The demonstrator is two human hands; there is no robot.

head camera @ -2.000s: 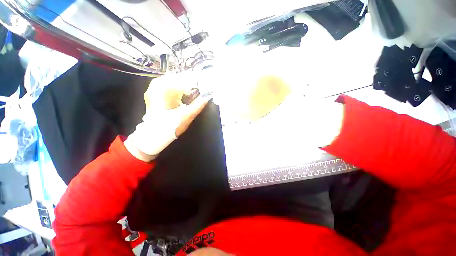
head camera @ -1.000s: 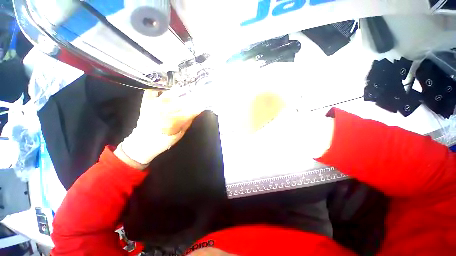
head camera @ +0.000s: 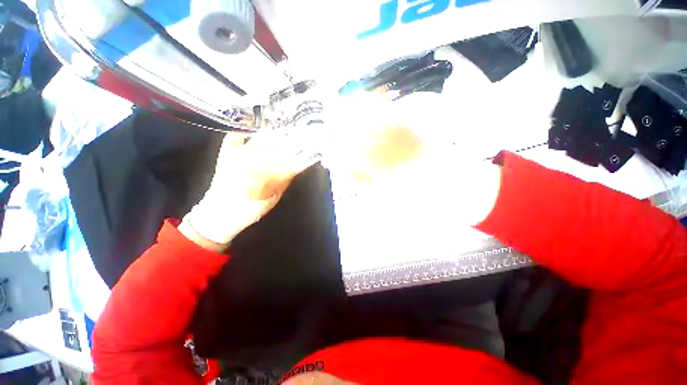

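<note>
The black garment piece (head camera: 279, 248) lies left of and below the needle area and hangs over the table's front edge. My left hand (head camera: 252, 177) rests on it beside the presser foot (head camera: 290, 109), fingertips washed out by glare. My right hand (head camera: 410, 162) is right of the needle area, so overexposed that its fingers and anything in them cannot be made out. The white sewing machine head (head camera: 324, 30) with blue lettering stands above both hands. The needle itself cannot be made out.
Black label stacks (head camera: 584, 124) with small white marks lie at the right. A slim dark tool (head camera: 410, 79) and a black label bundle (head camera: 493, 56) lie behind the needle area. A ruler strip (head camera: 437, 269) runs along the front edge. Crinkled clear plastic (head camera: 49, 218) is at the far left.
Since the first frame, more of the machine head and its blue lettering has come into view. My left hand's fingers lie flatter, and the dark gap by them is gone. My right hand shifted slightly.
</note>
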